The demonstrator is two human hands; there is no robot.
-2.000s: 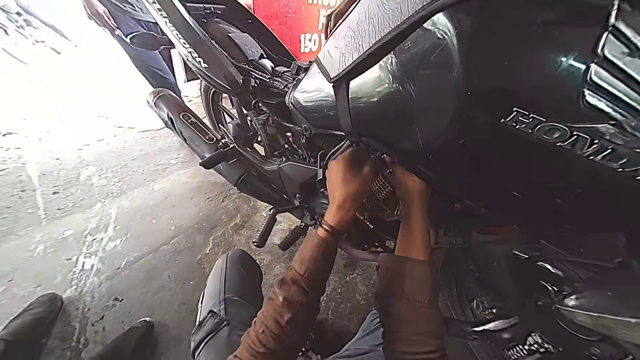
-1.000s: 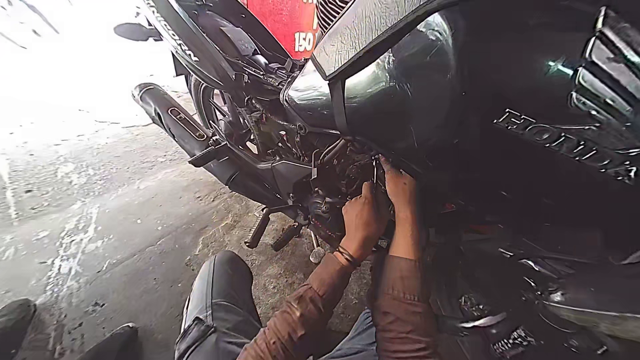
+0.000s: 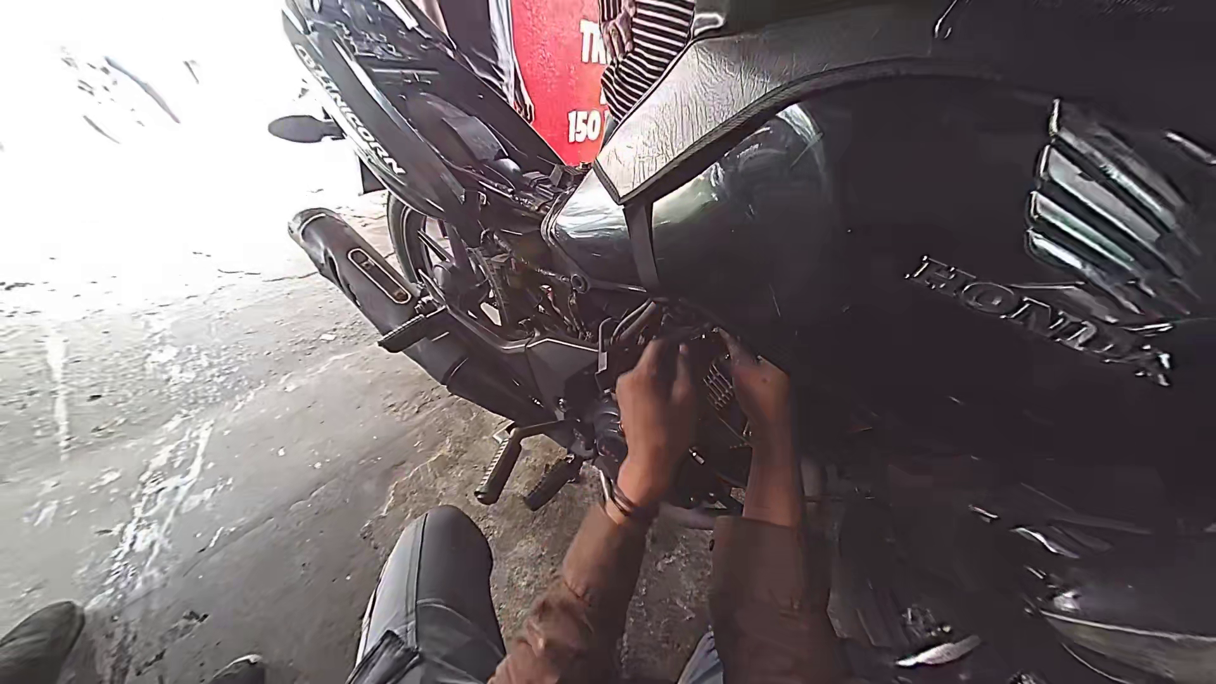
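A dark Honda motorcycle fills the right of the head view, its fuel tank (image 3: 902,313) above both my hands. My left hand (image 3: 655,408) reaches in just under the tank's lower edge, fingers bent among dark engine parts; whether it grips something is hidden. Close to its right, my right hand (image 3: 760,385) has its fingertips up against the tank's underside, and what they touch cannot be made out. Between the hands show the cooling fins of the engine (image 3: 718,385). Below and left of them are a footrest (image 3: 503,465) and a pedal-like part (image 3: 553,483).
The exhaust muffler (image 3: 356,271) juts out at the left, near the rear wheel. A mirror (image 3: 302,128) stands at upper left. Behind the seat (image 3: 698,109) are a red sign (image 3: 556,76) and a person in a striped sleeve (image 3: 655,52). Shoes (image 3: 43,641) rest on the concrete floor at lower left.
My left hand has moved up and left from its place of a second ago, away from my right hand. The thin tool-like thing seen between the hands then does not show now. A striped sleeve has appeared behind the seat.
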